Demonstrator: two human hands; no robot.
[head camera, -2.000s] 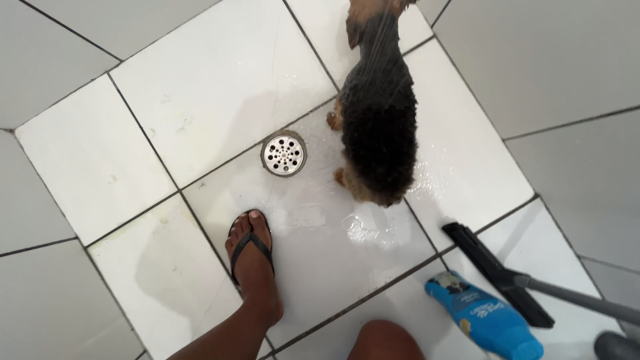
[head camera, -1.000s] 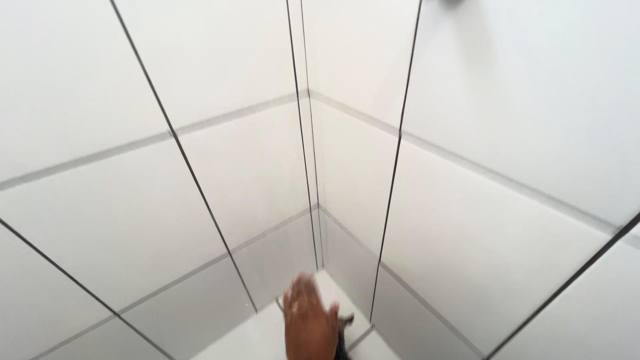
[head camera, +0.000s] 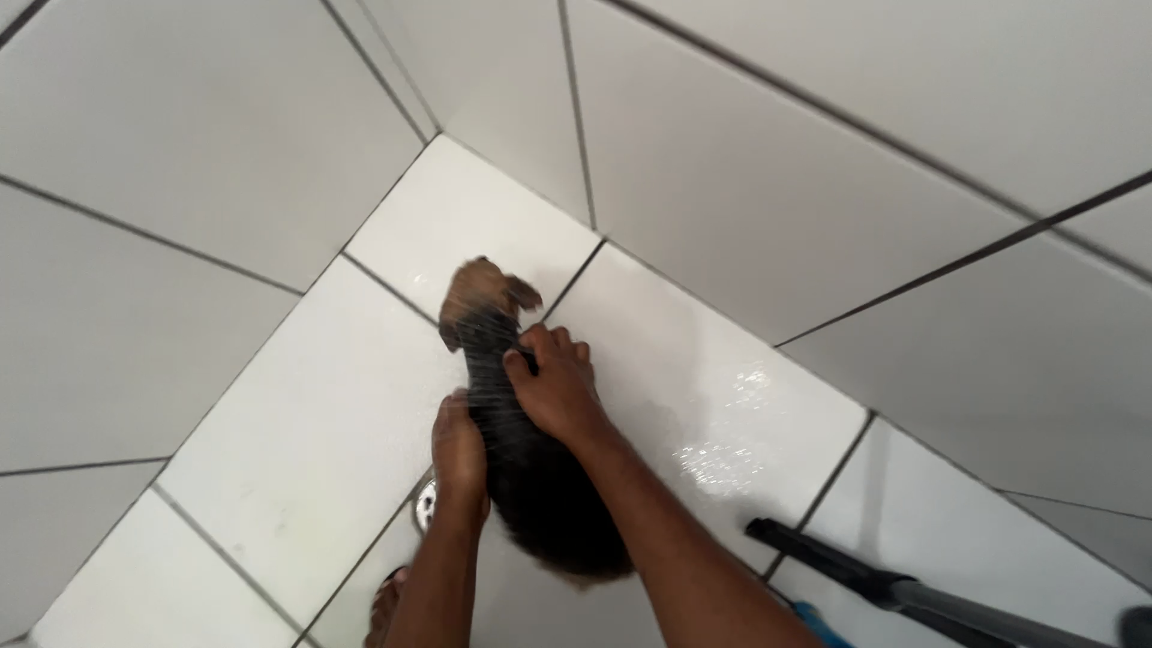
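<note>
A small dog (head camera: 531, 486) with a black coat and a tan head stands on the white tiled floor, its head toward the corner. Thin streaks of water fall over its neck and back. My left hand (head camera: 459, 445) lies against the left side of its body, palm inward. Against its right shoulder rests my right hand (head camera: 558, 378), with the thumb over the neck and the fingers spread a little. The undersides of both hands are hidden against the coat.
A floor squeegee (head camera: 846, 562) lies at the lower right, with part of a blue bottle (head camera: 814, 625) beside it. The metal drain cover (head camera: 427, 504) is partly behind my left wrist. My foot (head camera: 385, 607) shows at the bottom. Tiled walls (head camera: 765, 162) meet at the corner; the floor is wet.
Two seconds ago neither hand was in view; now both are on the dog. The view tilted up to the walls and came back down to the floor.
</note>
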